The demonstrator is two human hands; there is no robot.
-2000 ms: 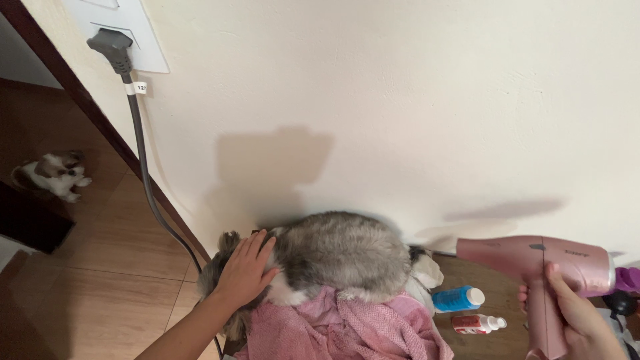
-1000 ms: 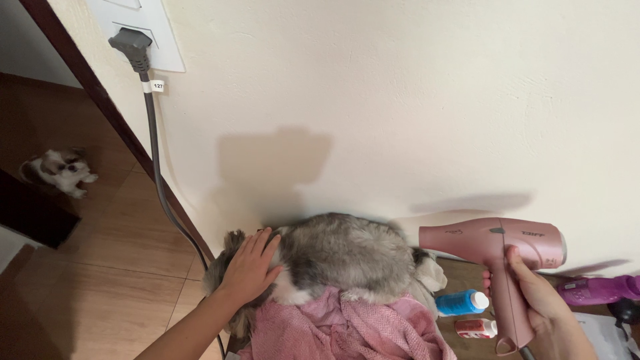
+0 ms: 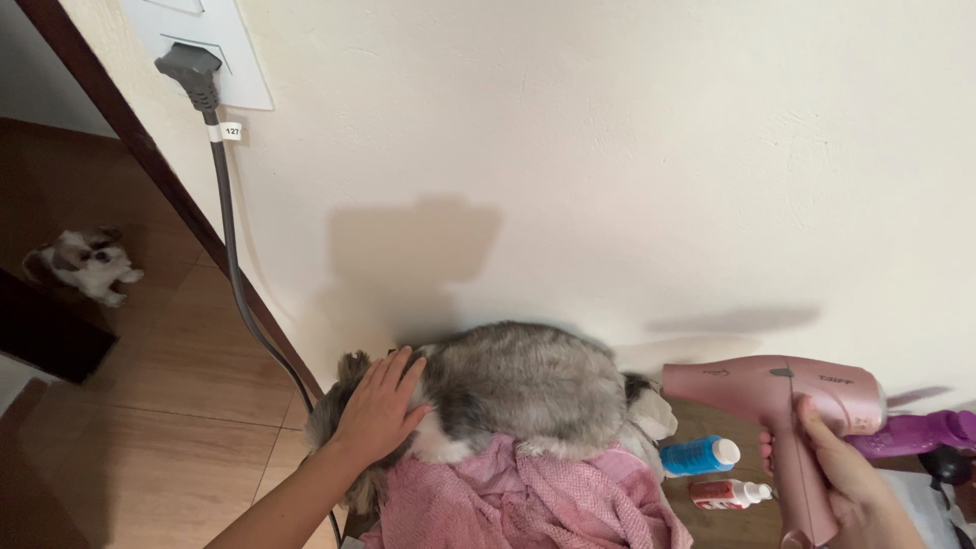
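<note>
A grey and white long-haired dog (image 3: 526, 381) lies against the wall, partly on a crumpled pink towel (image 3: 534, 496). My left hand (image 3: 385, 404) rests flat on its neck and shoulder, fingers slightly spread, gripping nothing. At the right, my right hand (image 3: 839, 465) is closed around the handle of a pink hair dryer (image 3: 778, 385). The dryer's nozzle points left, toward the dog's rear end. Whether it is running cannot be seen. The dog's face is mostly hidden by my left hand and forearm.
A blue bottle (image 3: 698, 456) and a small red and white bottle (image 3: 728, 494) lie between dog and dryer. A purple bottle (image 3: 915, 435) is behind the dryer. A dark plug (image 3: 191, 69) in the wall socket trails a cord (image 3: 236, 274). Another small dog (image 3: 88, 263) is on the floor beyond the doorway.
The hair dryer in my right hand has moved left, closer to the dog's rear, since the earliest frame. My left hand has stayed on the dog's neck. The dog on the floor has turned its head.
</note>
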